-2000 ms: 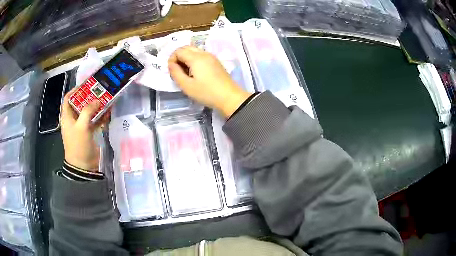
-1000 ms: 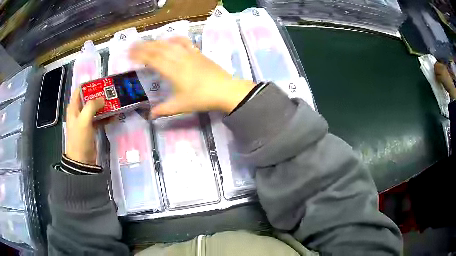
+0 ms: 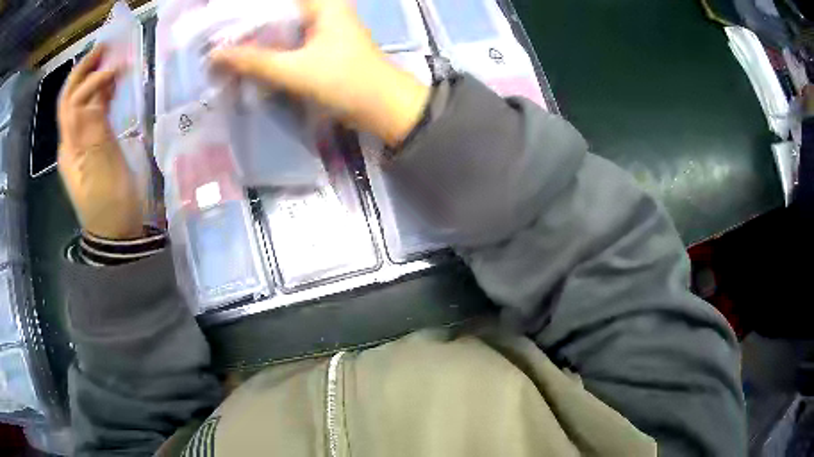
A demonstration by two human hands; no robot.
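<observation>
My right hand [image 3: 335,71] holds a bagged device [image 3: 277,147] by its upper part, over the middle of the blister tray [image 3: 406,270]. The milky sleeve is motion-blurred, with its grey-blue end towards me. My left hand [image 3: 94,147] is at the tray's upper left, fingers apart and slightly curled, beside a bagged unit [image 3: 128,85] that lies in the tray; it appears to hold nothing. Another bagged unit [image 3: 212,201], pink-red above and grey-blue below, lies in the front row. A white-covered pocket [image 3: 317,236] is right of it. My right hand and the held bag hide the pockets behind.
A smartphone [image 3: 52,120] lies left of my left hand, partly hidden. A second tray of bagged units [image 3: 11,308] is at the far left. The dark green mat [image 3: 643,107] extends to the right, with white sheets [image 3: 759,76] at its edge. Dark stacked material is at the top left.
The red-and-black device, bare in my left hand before, no longer shows bare; a bagged device is in my right hand. My left hand has let go. The view has shifted, so the tray sits higher.
</observation>
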